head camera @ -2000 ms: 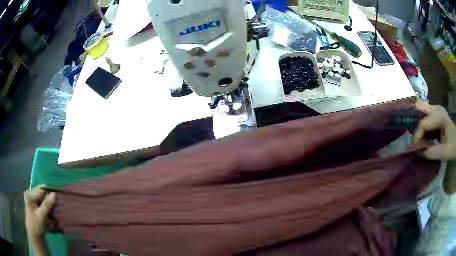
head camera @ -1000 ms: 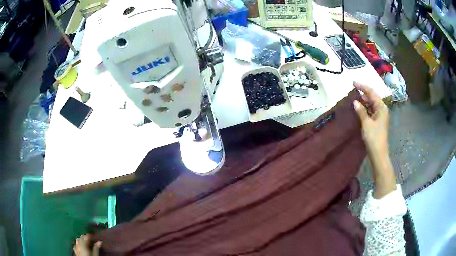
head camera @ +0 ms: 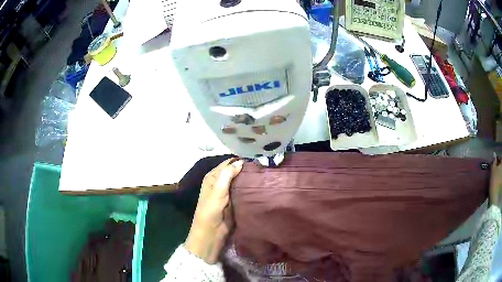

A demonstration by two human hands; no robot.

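The maroon-brown garment point(head camera: 352, 204) is stretched sideways in front of the white JUKI sewing machine head point(head camera: 247, 77). Its straight upper edge runs under the head, at the small shiny clamp point(head camera: 271, 160). My left hand point(head camera: 217, 193) grips the garment's left end just left of the clamp, thumb on top. My right hand point(head camera: 496, 179) is at the far right picture edge, partly cut off, at the garment's right end. A small dark disc point(head camera: 484, 166) shows on the cloth beside it. The machine bed is hidden under the cloth.
Behind the garment stand a dark-button tray point(head camera: 348, 147) and a white-button tray point(head camera: 408, 124). A green-handled screwdriver point(head camera: 400, 71), a calculator-like keypad device point(head camera: 432, 80) and a control panel point(head camera: 374, 19) lie beyond. A black phone point(head camera: 110, 97) is at left. A green bin point(head camera: 44, 220) holds dark cloth.
My left hand has moved from the lower left up to the clamp with the cloth. My right hand has moved to the right edge. The garment's edge now lies straight under the machine head.
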